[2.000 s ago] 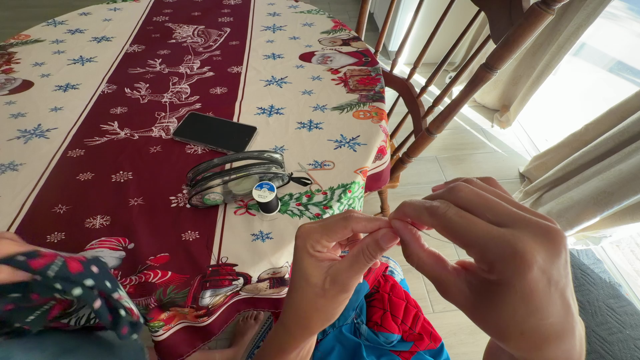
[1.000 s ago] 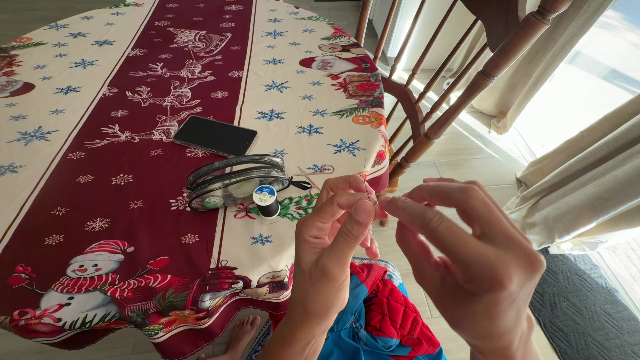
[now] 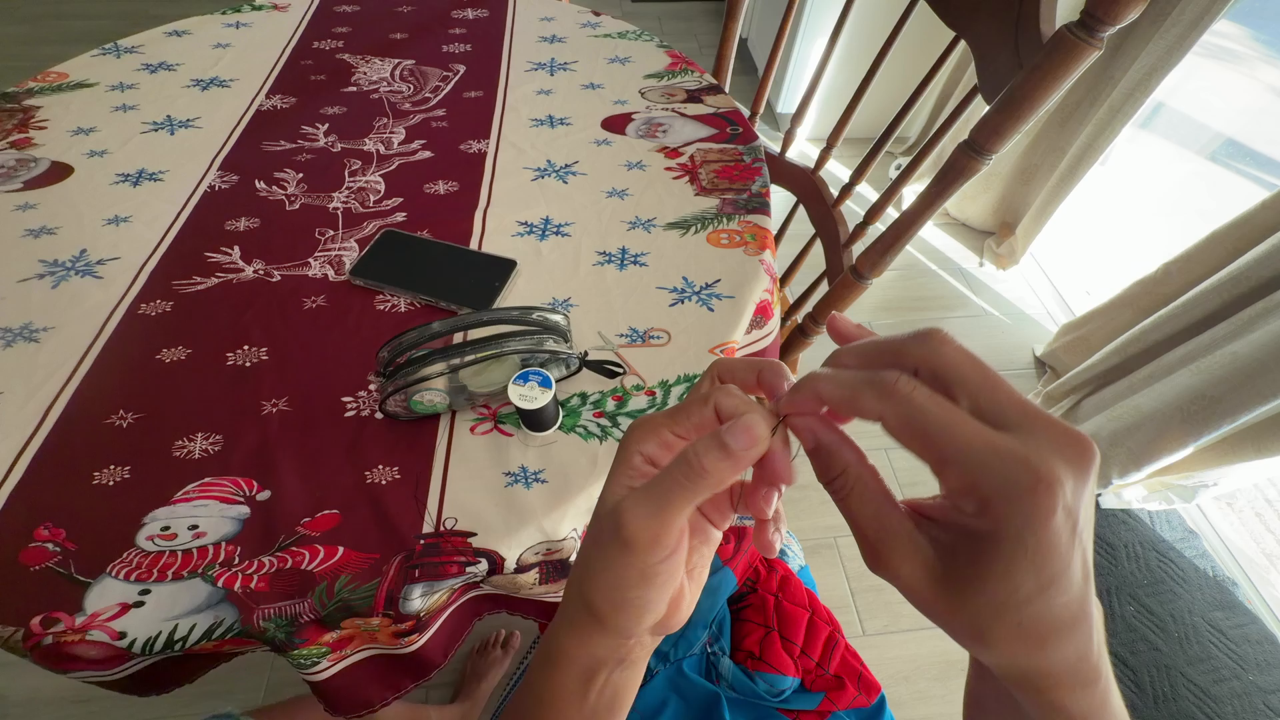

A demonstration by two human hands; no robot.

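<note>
My left hand (image 3: 680, 490) and my right hand (image 3: 930, 470) meet fingertip to fingertip above the table's right edge. A dark thread (image 3: 777, 424) is pinched between them, with a thin strand hanging below; whether a needle is there is too small to tell. Red and blue fabric (image 3: 790, 640) with a web pattern lies beneath my hands. Left of my hands a spool of black thread (image 3: 537, 408) stands upright on the tablecloth, against a clear zippered pouch with black trim (image 3: 470, 365). Small scissors (image 3: 632, 362) lie just right of the pouch.
A smartphone (image 3: 433, 270) lies behind the pouch on the Christmas tablecloth (image 3: 330, 400). At the right are a wooden spindle-back chair (image 3: 900, 190), beige curtains (image 3: 1180, 330) and a dark floor mat (image 3: 1190, 590). A bare foot (image 3: 490, 665) shows below the table edge.
Both hands remain together at the fingertips, with their finger positions shifted. A patterned dark cloth and part of a person at the lower left, seen two seconds ago, are out of view.
</note>
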